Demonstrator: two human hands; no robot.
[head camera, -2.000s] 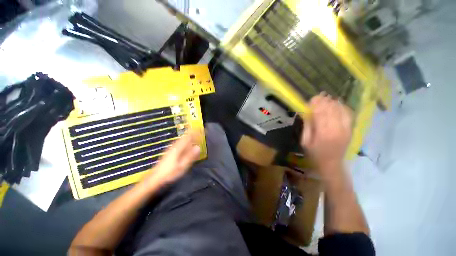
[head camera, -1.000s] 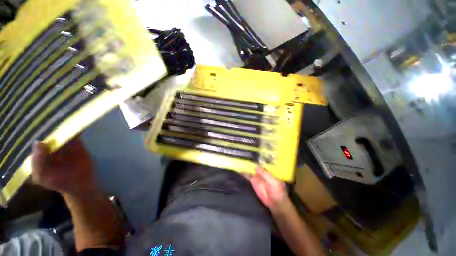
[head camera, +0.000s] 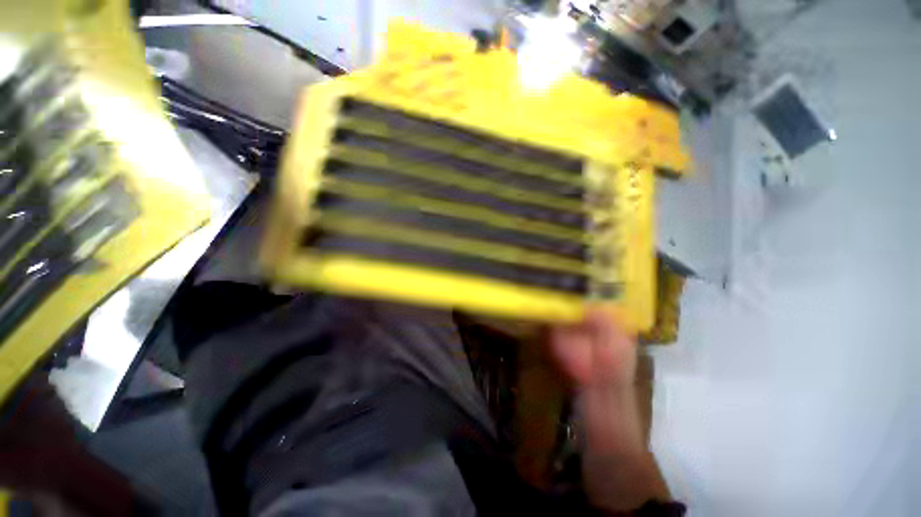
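Note:
A yellow fixture plate (head camera: 465, 285) is in front of me, tilted and blurred, with several dark grey-brown slots between yellow bars. I cannot tell if the slots hold zippers. My right hand (head camera: 594, 353) grips its lower right edge. A second yellow fixture plate (head camera: 162, 192) is cut off by the left edge of the picture. It has dark strips with shiny bits. My left hand (head camera: 56, 444) is dark, blurred and partly cut off at that plate's lower edge; its fingers are hard to make out, but it appears to hold the plate.
Black strips (head camera: 217, 116) lie at the upper left, by a white sheet (head camera: 121, 348). My grey apron (head camera: 333, 394) is below the centre plate. Brown cardboard (head camera: 540, 404) is low right. Machine parts (head camera: 646, 35) stand at the upper right. Pale floor extends along the right side.
Since one second ago, my right hand and the centre plate have risen in view, clear of my lap. The left plate sits lower and further left, with my left hand. The view has also shifted.

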